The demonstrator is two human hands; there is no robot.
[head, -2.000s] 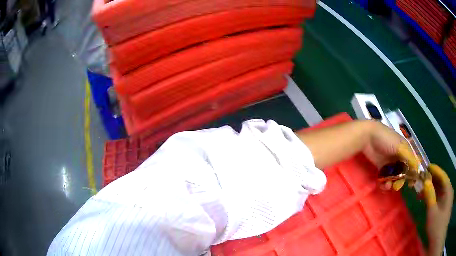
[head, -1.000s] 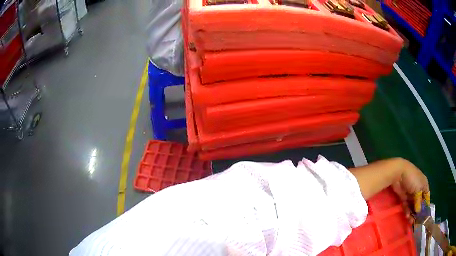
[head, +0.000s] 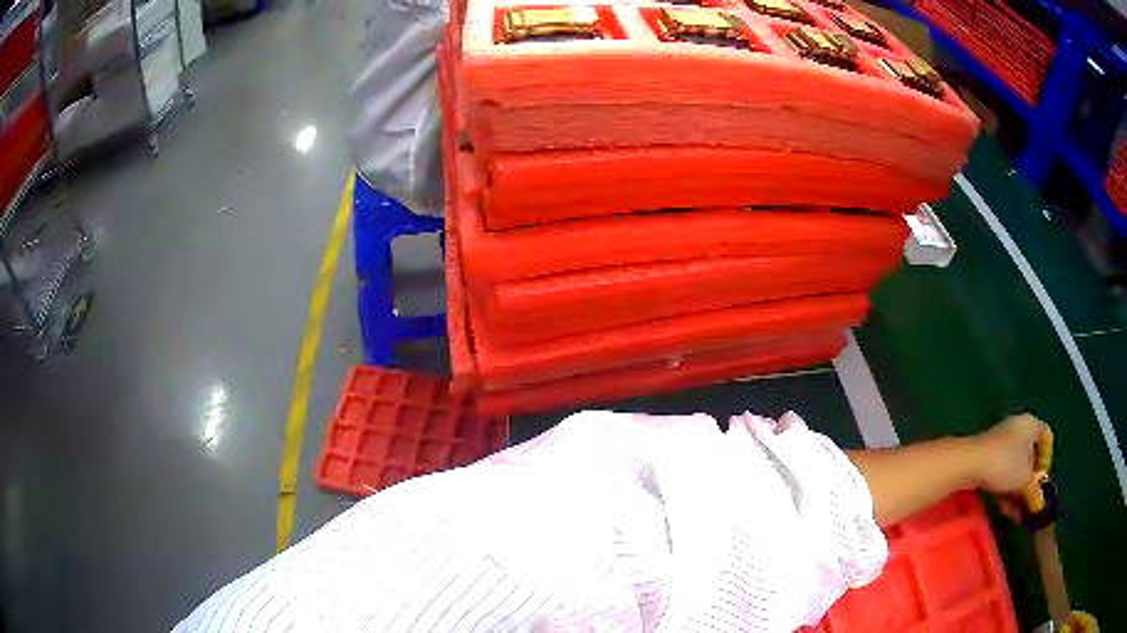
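Observation:
My left hand [head: 1016,463], with yellow finger cots, is at the right side of the view. It holds the dark head of a smartwatch [head: 1042,501]. The gold-bronze strap hangs straight down from the head towards the bottom right. My right hand [head: 1078,622] is mostly cut off by the bottom edge; only yellow-covered fingertips show, at the strap's lower end. A red grid tray [head: 939,575] lies under my left forearm, and the pockets that show hold no watches.
A tall red tray stack [head: 692,186] with folded watches on top stands ahead, by a blue stool [head: 371,278]. A red grid tray [head: 402,427] is low at left. A white box [head: 929,237] lies on the green conveyor [head: 945,359]. Blue shelving [head: 1051,118] stands at far right.
My left hand has drawn slightly closer to the right edge, and the watch now hangs more upright. The white boxes beside the hands have left view; a white box now shows behind the stack.

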